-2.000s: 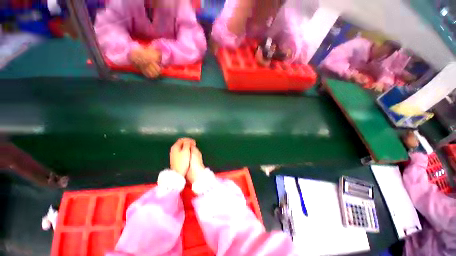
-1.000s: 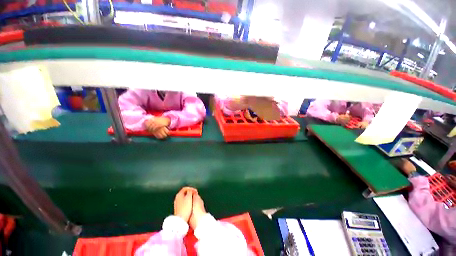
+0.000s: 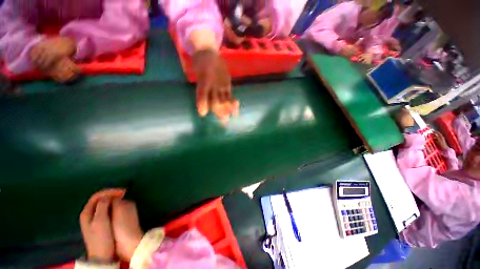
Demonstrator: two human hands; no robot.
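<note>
My left hand (image 3: 98,226) and my right hand (image 3: 125,226) are pressed together at the lower left, over the near edge of the green belt. No object shows in them; their palms are hidden. Their pale cuffs and my pink right sleeve lie over the red compartment tray (image 3: 223,231). The tray pockets that show beside the sleeve hold nothing.
A clipboard with paper (image 3: 321,226), a blue pen (image 3: 291,215) and a calculator (image 3: 356,209) lie right of the tray. Across the green belt (image 3: 158,136), a person reaches a hand (image 3: 213,84) over it beside a deep red tray (image 3: 252,59). Other people sit around.
The view has tilted down and turned, so the upper shelf is gone. My joined hands now appear further left. The person opposite has stretched a hand out over the belt.
</note>
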